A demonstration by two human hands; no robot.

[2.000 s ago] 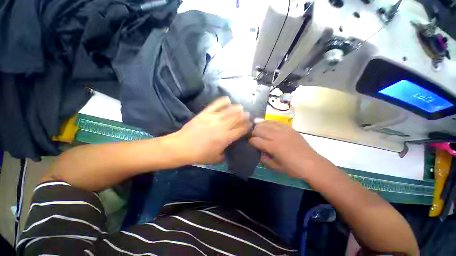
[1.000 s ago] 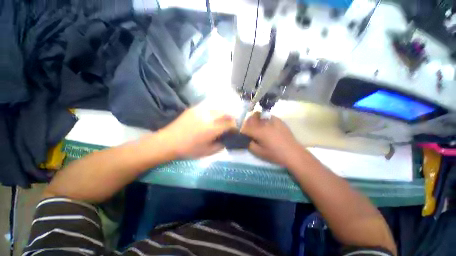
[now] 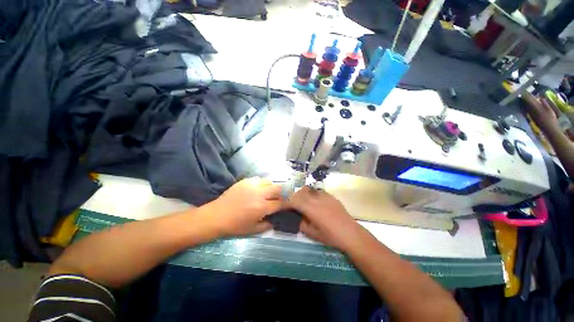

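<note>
The dark grey garment lies in large folds left of the needle. Its narrow end shows between my hands at the front of the machine bed. My left hand holds the cloth from the left, fingertips near the presser foot. My right hand holds the same piece from the right, close beside the needle area. The fingertips nearly meet; the cloth under them is hidden. The white sewing machine stands behind my hands, with its blue display lit.
A blue holder with red and blue spools stands behind the machine head. A dark garment pile fills the left. A pink basket is at the right end. The green table edge runs in front. Another person's arm shows at far right.
The view has tilted up, showing the spools and whole machine. My hands have drawn in close to the needle, and the cloth end hanging between them shows shorter than two seconds ago.
</note>
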